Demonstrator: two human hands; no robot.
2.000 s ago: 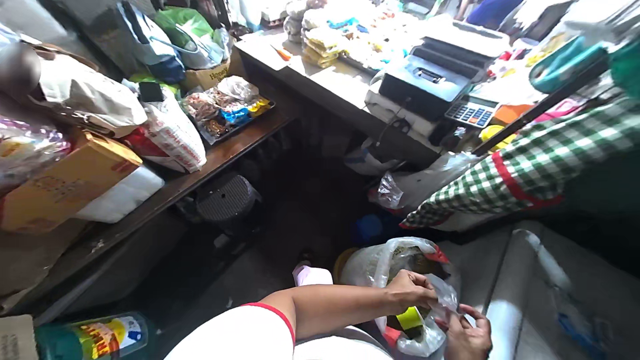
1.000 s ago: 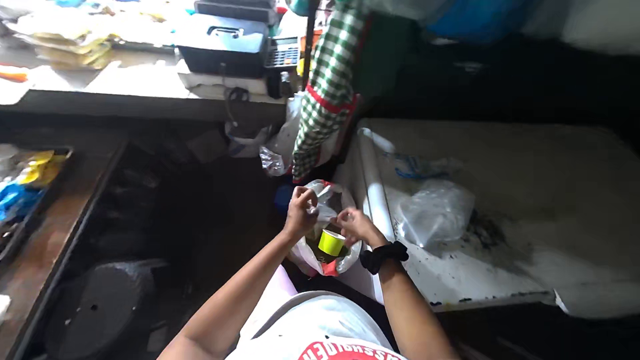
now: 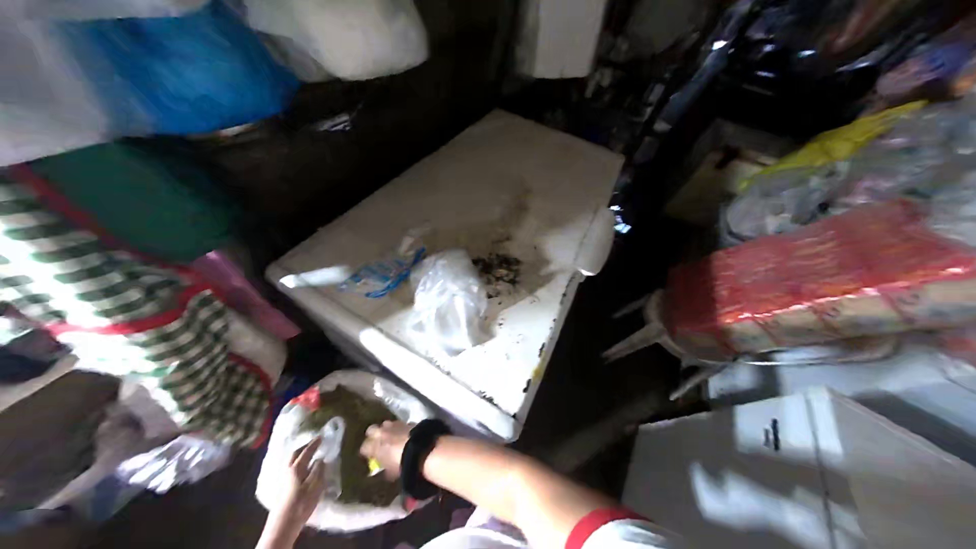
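Note:
A white plastic sack (image 3: 286, 465) of greenish-brown loose material (image 3: 351, 427) stands low in the head view. At its left side my left hand (image 3: 305, 476) holds a small clear plastic bag (image 3: 330, 450). My right hand (image 3: 389, 450), with a black band (image 3: 421, 457) at the wrist, is over the material, its fingers around a yellow object (image 3: 374, 467) that is mostly hidden. Blur hides the fingertips.
A white chest-like surface (image 3: 450, 183) behind the sack bears a clear plastic bag (image 3: 450, 301) and blue plastic (image 3: 385, 274). A checkered cloth (image 3: 152, 305) hangs at left. Red-wrapped packs (image 3: 823, 267) lie on a stool at right, above a white cabinet (image 3: 724, 465).
The view has swung far to the right. My right hand, earlier beside the yellow-green object in the sack, now has its fingers around a yellow object over the material.

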